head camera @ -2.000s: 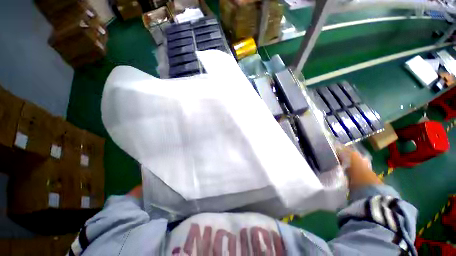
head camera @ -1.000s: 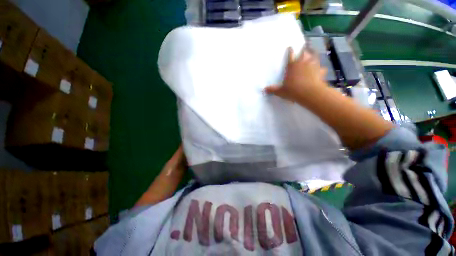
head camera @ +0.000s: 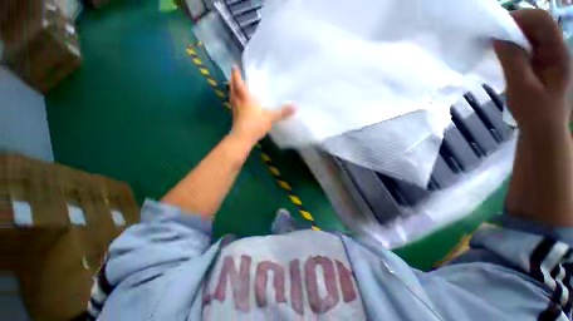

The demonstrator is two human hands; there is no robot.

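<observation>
A large limp white sheet lies over a clear tray of dark oblong units. Its near corner is folded back, and units show below and right of it. My left hand is at the sheet's left edge, fingers spread, thumb over the sheet; whether it grips is unclear. My right hand pinches the sheet's upper right edge between thumb and fingers.
More dark units show beyond the sheet at the top. Brown cartons stand at the left, with another carton at upper left. Yellow-black tape crosses the green floor.
The view has turned and shifted. The sheet has been moved off part of a tray, showing rows of units. My left hand has come up to its left edge; my right hand now holds its far right edge.
</observation>
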